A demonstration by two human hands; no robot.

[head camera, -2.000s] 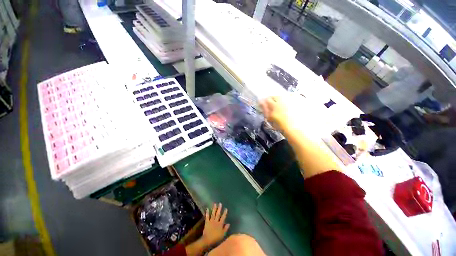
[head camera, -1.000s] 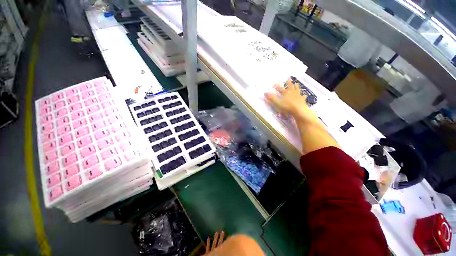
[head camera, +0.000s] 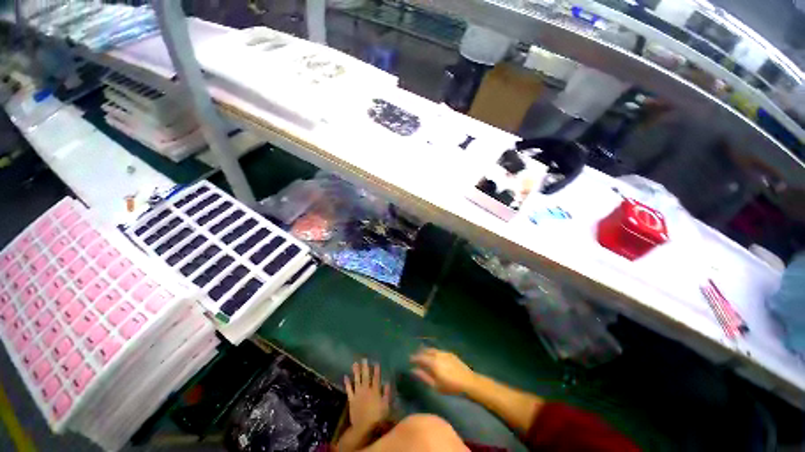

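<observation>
My left hand lies with fingers spread at the front edge of the green mat. My right hand is just to its right over the mat, fingers loosely bent, slightly blurred, with nothing seen in it. Neither hand touches the parts. A patch of small black parts lies on the raised white shelf. A tray of dark parts and a stack of trays with pink pieces stand at the left.
Clear bags with reddish and blue contents lie under the shelf. A carton of dark bagged items is below the bench. The shelf holds a red box, a small open box and pens. A post stands at the left.
My right hand has left the black parts on the shelf and come down beside my left hand. More of my left hand shows. The view has turned right.
</observation>
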